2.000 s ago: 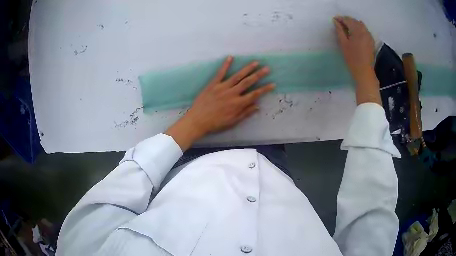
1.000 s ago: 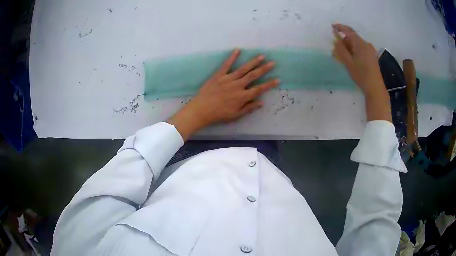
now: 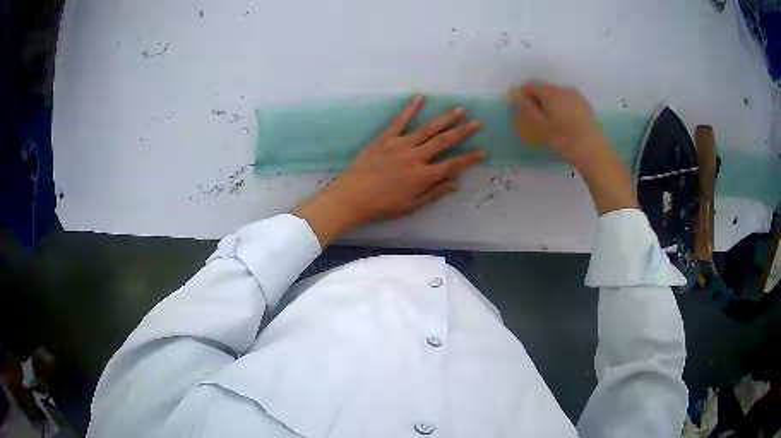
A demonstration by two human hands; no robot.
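A pale sea-green fabric strip [image 3: 308, 137] lies flat across the white cloth-covered table [image 3: 283, 51]. My left hand [image 3: 402, 171] rests flat on the strip with its fingers spread and holds nothing. My right hand [image 3: 561, 124] is over the strip, right of my left hand, and blurred. It holds a small mustard-yellow flat piece [image 3: 527, 122], partly hidden by the fingers. A dark pointed iron [image 3: 668, 188] with a tan wooden handle [image 3: 705, 192] rests on the strip, right of my right hand.
The table's near edge runs just in front of my body. A dark cord [image 3: 736, 304] trails behind the iron at the right edge. Blue material [image 3: 30, 184] hangs beyond the table's left side. Pale scraps [image 3: 749, 393] lie at the lower right.
My right hand has come down and left from beyond the strip's far edge to over the strip, and the yellow piece now shows clearly. My left hand stays spread on the strip.
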